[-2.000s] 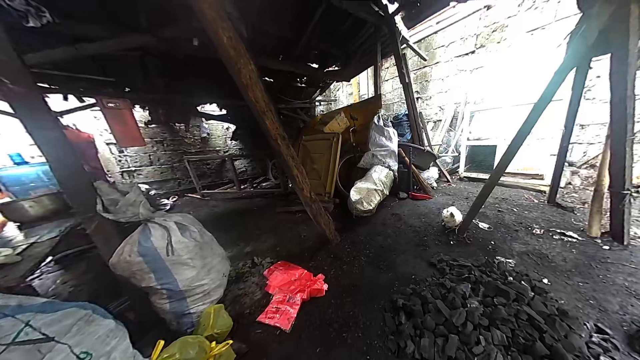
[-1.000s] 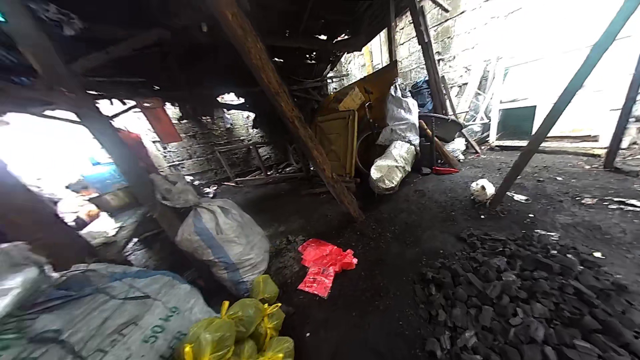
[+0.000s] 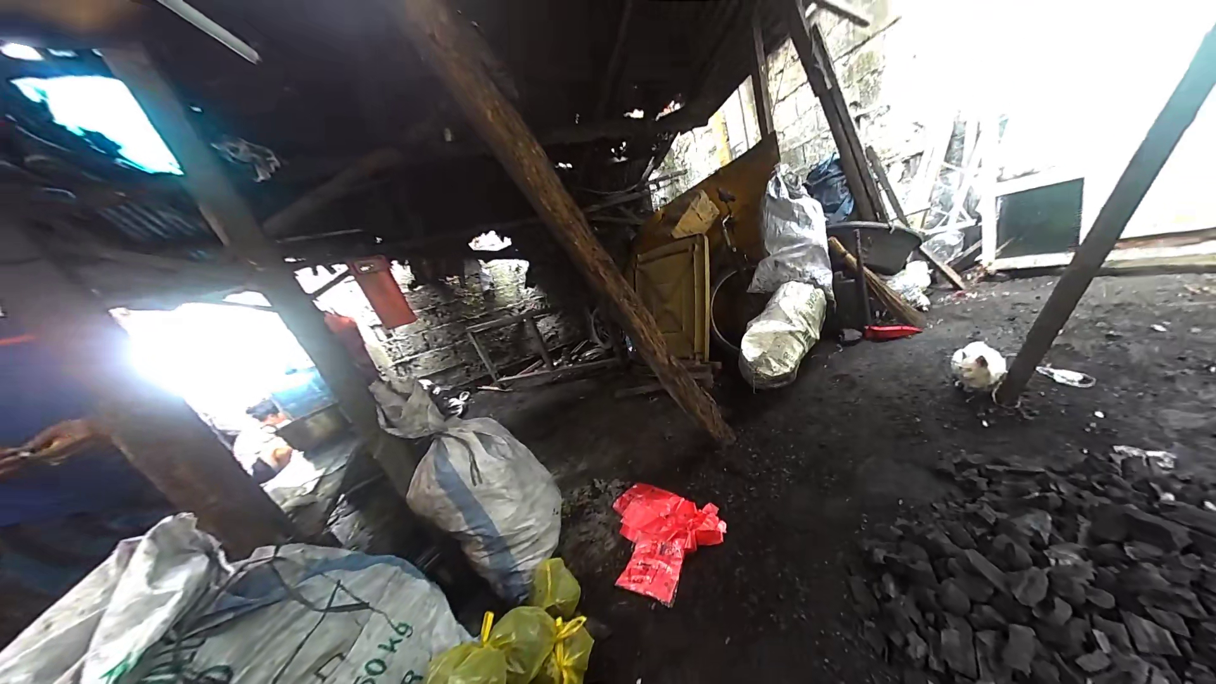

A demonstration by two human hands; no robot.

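Note:
Neither my left hand nor my right hand shows in the head view. A red plastic bag (image 3: 665,543) lies crumpled on the dark ground near the centre. At its lower left, several tied yellow plastic bags (image 3: 518,646) sit beside a large white woven sack (image 3: 323,617) that bears writing. Behind them a tied grey-white sack with a blue stripe (image 3: 489,494) stands against a wooden post. A heap of black charcoal pieces (image 3: 1035,579) covers the lower right.
A slanting wooden pole (image 3: 589,247) meets the ground behind the red bag. A white bird (image 3: 978,367) is by a slanted post at right. Silvery sacks (image 3: 787,332), a broom (image 3: 883,290) and a black basin (image 3: 874,245) are at the back. A person (image 3: 263,442) is beyond the left posts.
The view has swung left, bringing more of the white woven sack and the yellow bags into sight. The red bag and the charcoal heap show no plain change.

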